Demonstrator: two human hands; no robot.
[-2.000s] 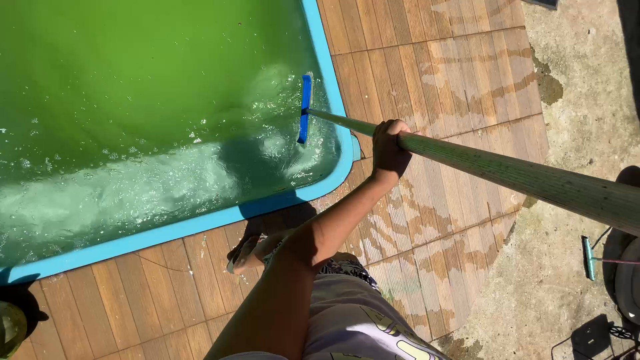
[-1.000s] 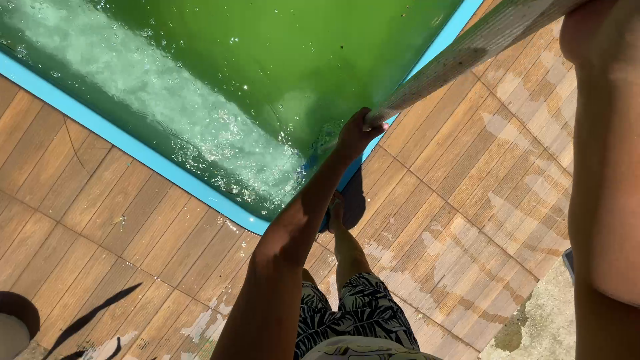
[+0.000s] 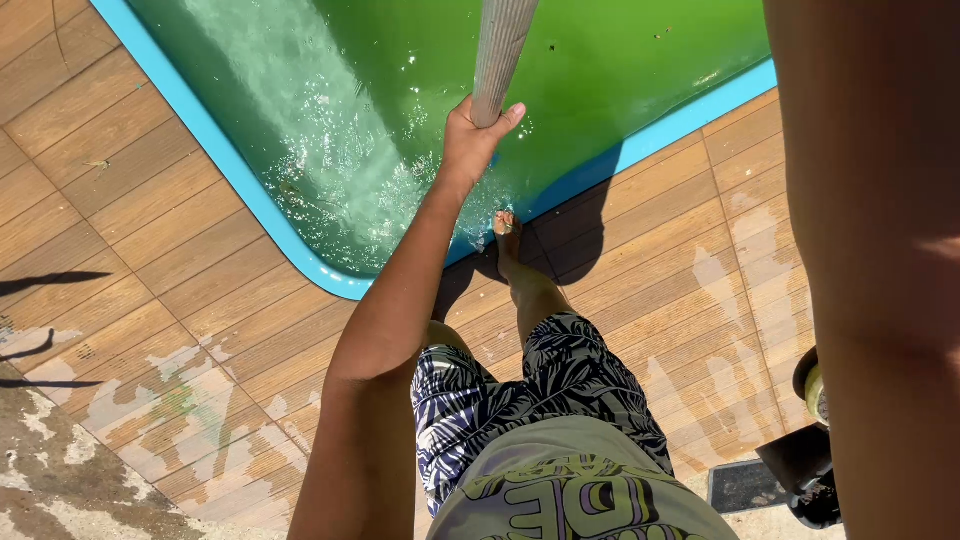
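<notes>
My left hand (image 3: 480, 139) grips a ribbed, pale pole (image 3: 504, 56) near the middle of the view, its thumb stretched along the right side. From the hand the pole runs up out of the top edge. My right arm fills the right side of the view, but its hand is out of frame. Below the pole lies a pool with green water (image 3: 600, 67) and a light blue rim (image 3: 240, 202); a pale, cloudy band (image 3: 300, 97) crosses the water. No brush head can be made out; my left hand and arm hide part of the water.
My bare foot (image 3: 508, 229) is at the pool rim. Wood-look tiles (image 3: 247, 330) with wet patches surround the pool. Rough concrete (image 3: 45, 465) lies at the lower left. A dark mat (image 3: 742, 486) and dark pots (image 3: 814, 495) are at the lower right.
The view has turned strongly. The blue brush head seen in the water two seconds ago no longer shows. The pole now points upward from my left hand, which still holds it.
</notes>
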